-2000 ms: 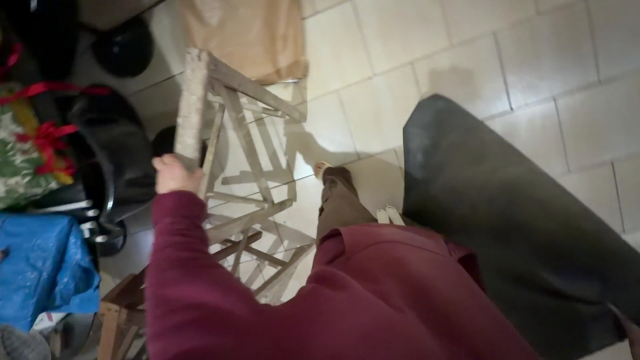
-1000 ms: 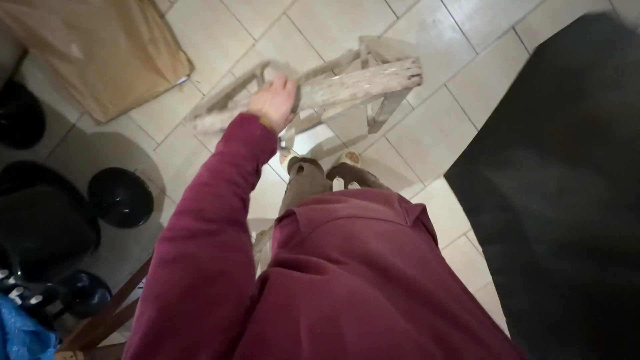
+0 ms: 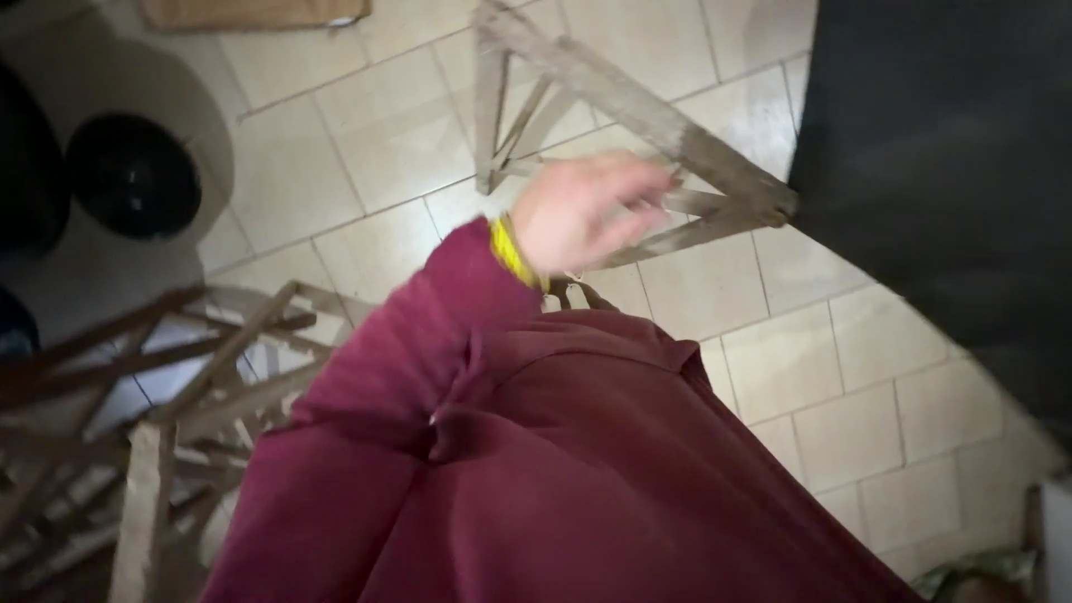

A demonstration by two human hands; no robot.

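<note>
My left hand (image 3: 586, 209), blurred by motion and with a yellow band at the wrist, is just below the top beam of a worn wooden trestle (image 3: 620, 96). Its fingers are slightly bent and apart, with nothing visible between them; whether the fingertips touch the beam is unclear. The trestle stands on the tiled floor in front of me, its beam slanting from upper left down to the right, close to a large black panel or tabletop (image 3: 946, 167). More wooden trestle frames (image 3: 146, 502) are at the lower left. My right hand is out of view.
A round black bowl-like object (image 3: 134, 176) and other dark objects lie at the left. A brown paper or cardboard piece (image 3: 260, 12) lies on the floor at the top. My feet are partly hidden below my left hand. A patterned item (image 3: 980, 578) shows at the lower right.
My left hand was on the trestle's beam in both earlier frames; now it appears off the grip, beside the beam. The trestle has turned and stands closer to the black panel. The view has shifted.
</note>
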